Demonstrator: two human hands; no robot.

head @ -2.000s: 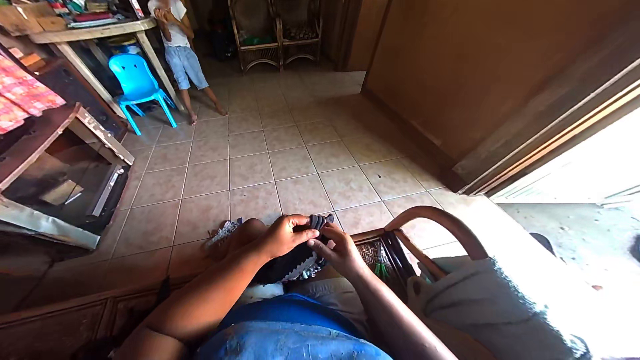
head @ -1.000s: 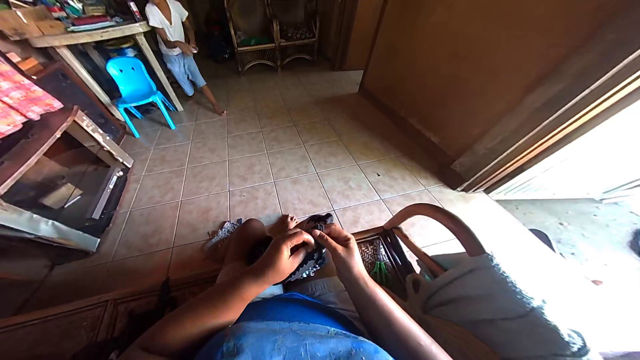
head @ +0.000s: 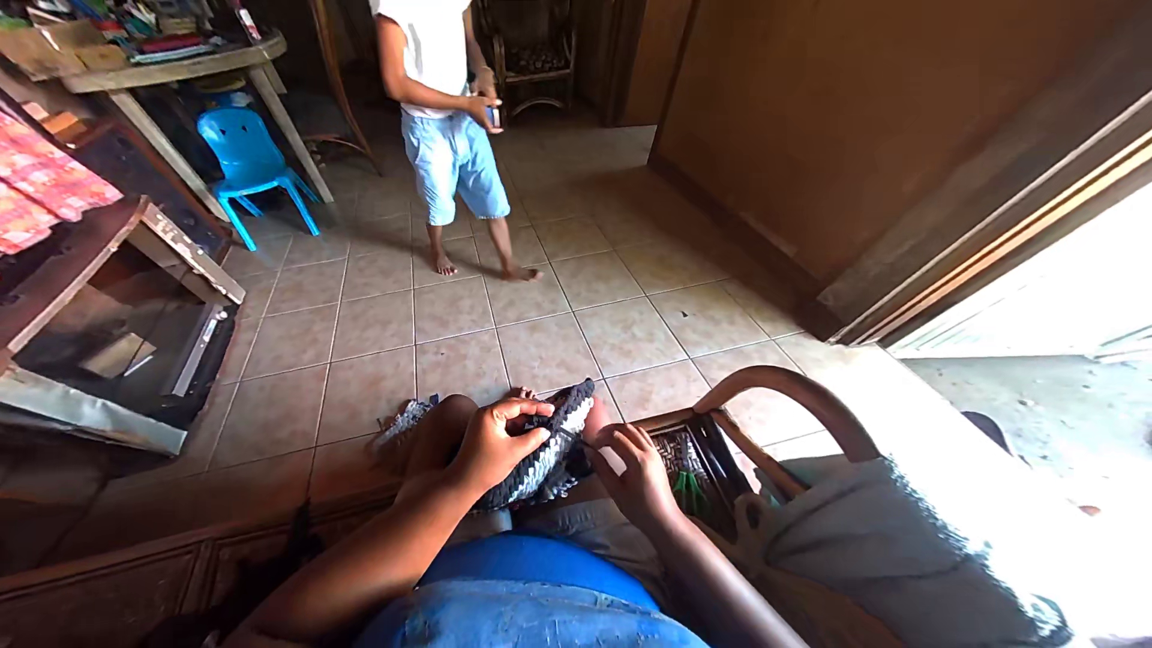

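Observation:
A piece of black, grey and white knitted or crocheted textile (head: 544,463) lies over my lap, its dark tip raised between my hands. My left hand (head: 504,441) pinches the textile's dark edge between thumb and fingers. At the right side of the piece, my right hand (head: 630,463) has its fingers curled close to a dark strand; whether a tool is in it cannot be told. More grey and white textile (head: 409,418) shows beyond my left knee.
A person (head: 450,117) in a white top stands barefoot on the tiles, holding a small object. A blue plastic chair (head: 243,157) stands by a cluttered table (head: 180,70). An open wooden cabinet (head: 135,234) is at left, a curved wooden armrest (head: 792,387) at right.
The person in the white top has come nearer and toward the middle of the room. More of the textile's striped face shows between my hands, and my right hand has moved apart from my left.

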